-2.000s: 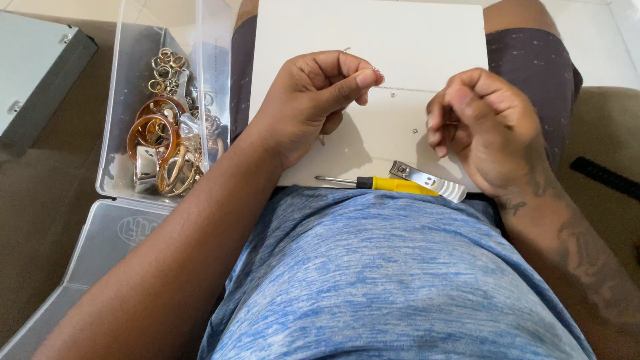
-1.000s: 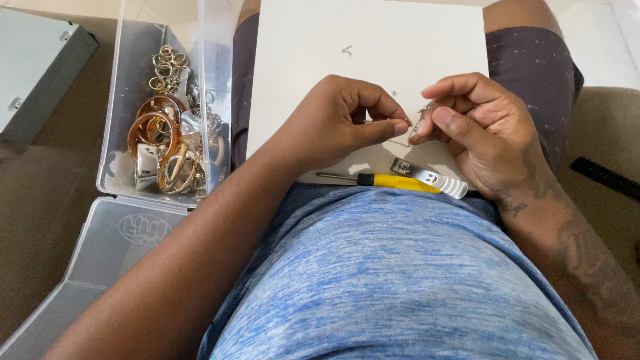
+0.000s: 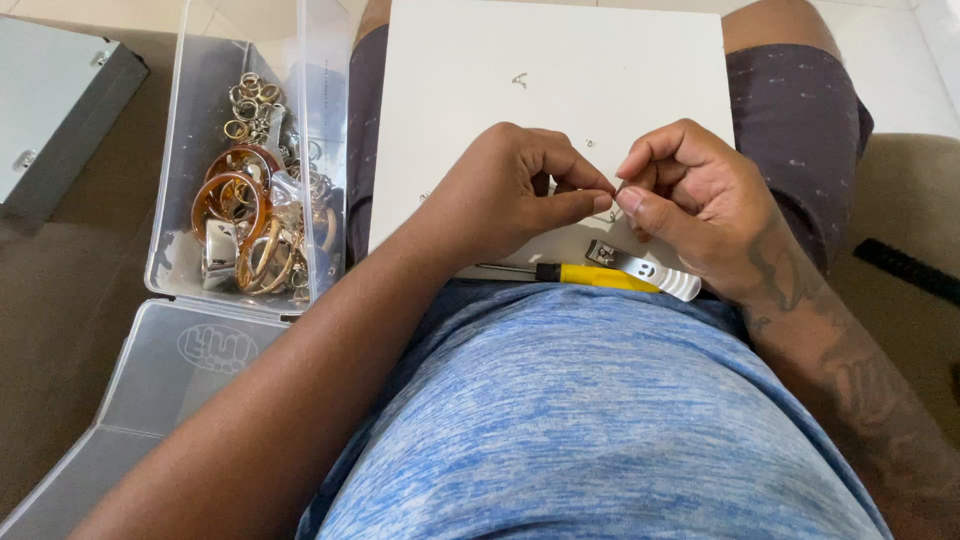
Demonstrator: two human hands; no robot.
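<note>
My left hand [image 3: 536, 187] and my right hand [image 3: 690, 195] meet fingertip to fingertip over a white board [image 3: 450, 97] on my lap. A thin chain [image 3: 604, 217] hangs just below the fingertips, pinched between them; its upper part is hidden by the fingers. Small metal pieces lie on the board: one [image 3: 520, 79] near its far side, a tiny ring [image 3: 590, 142] beyond my hands, and another [image 3: 425, 196] by my left wrist. Close to my body, nail clippers [image 3: 645, 270] rest across the yellow handle of a screwdriver [image 3: 600, 276].
On the left, an opened clear plastic box [image 3: 161, 255] holds rings, bangles and other jewelry, its lid [image 3: 135, 382] folded toward me. A grey case [image 3: 60, 97] stands farther left. A black strip-like object [image 3: 907, 270] lies on the seat at the right.
Two seconds ago my hands were apart over the board; now their fingertips meet. My left hand has moved right and toward me. The screwdriver and nail clippers stay in place.
</note>
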